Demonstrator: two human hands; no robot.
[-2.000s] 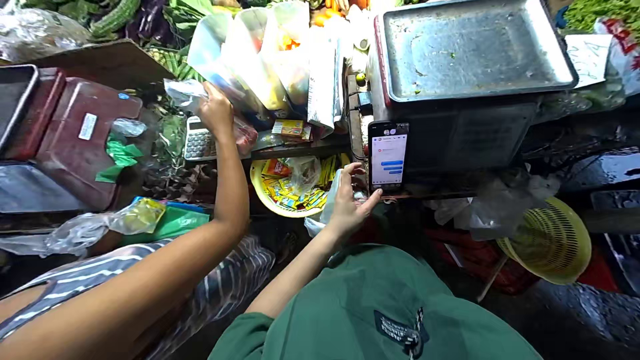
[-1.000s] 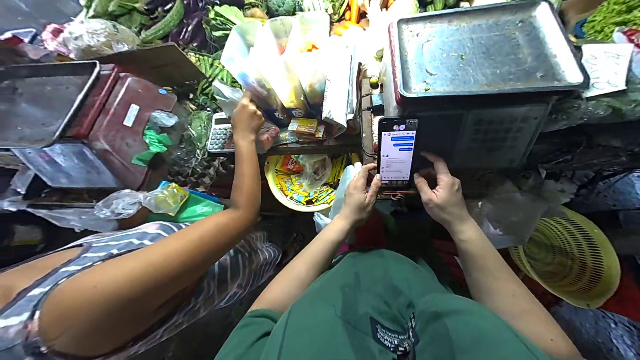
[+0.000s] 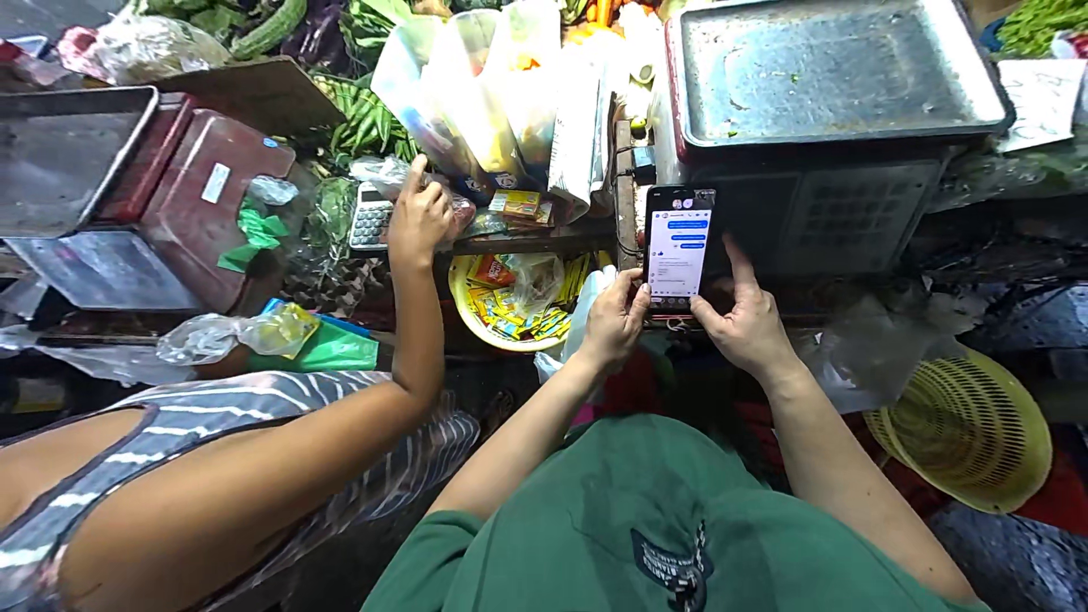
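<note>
A smartphone (image 3: 677, 246) with a lit chat screen stands upright in front of the dark body of a weighing scale (image 3: 833, 76). My left hand (image 3: 614, 321) grips its lower left edge. At its lower right corner is my right hand (image 3: 746, 319), the thumb touching the phone and the index finger stretched upward beside it; this hand does not hold it. Below and left of the phone, a pale plastic bag (image 3: 586, 310) hangs by my left hand. A yellow basket (image 3: 459, 310) of small sachets is farther left.
Another person's hand (image 3: 421, 212) is beside a calculator (image 3: 371, 219), near clear plastic containers (image 3: 476, 93). A second scale (image 3: 212, 200) stands at left. Vegetables (image 3: 365, 115) lie behind. A yellow perforated basket (image 3: 969, 425) is low at right, below a clear plastic bag (image 3: 867, 348).
My right hand has come in to the phone's right side since the earliest frame, where only my left hand was at the phone. The other person's hand stays near the calculator.
</note>
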